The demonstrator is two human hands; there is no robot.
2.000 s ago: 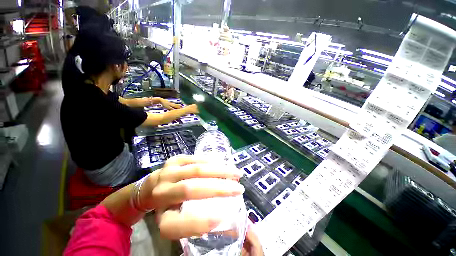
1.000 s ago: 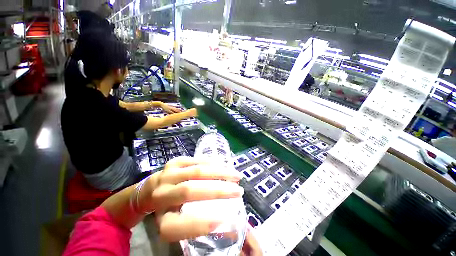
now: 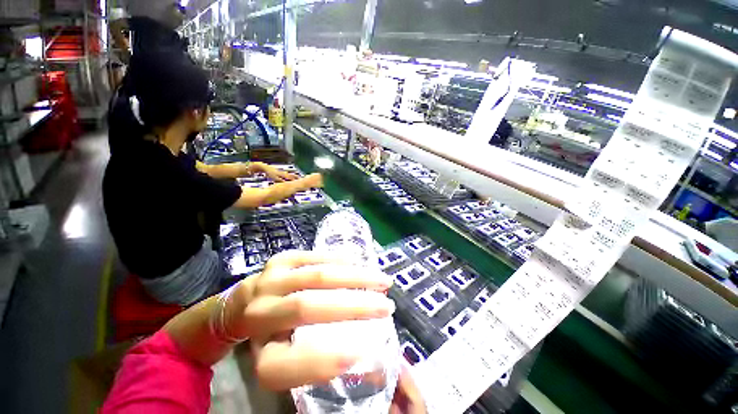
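My left hand (image 3: 315,319) is closed around a clear plastic bottle (image 3: 348,242), held upright and slightly tilted close to the camera. Only fingertips of my right hand (image 3: 409,394) show at the bottom edge, beside the bottle and the lower end of the label strip; what they grip is hidden. The long white label strip (image 3: 558,263) with printed rows runs from the upper right down to these fingertips. Behind the bottle, a clear blister tray holds white devices (image 3: 435,298) with dark oval windows; the bottle and strip partly cover it.
An empty dark tray (image 3: 271,240) lies left beyond my hand. A seated person in black (image 3: 166,194) works over another filled tray. More filled trays (image 3: 489,222) lie along the pale rail (image 3: 453,174). Stacked dark trays (image 3: 676,331) stand at right.
The view has shifted very slightly. My left hand stays around the bottle, and the strip hangs in nearly the same place.
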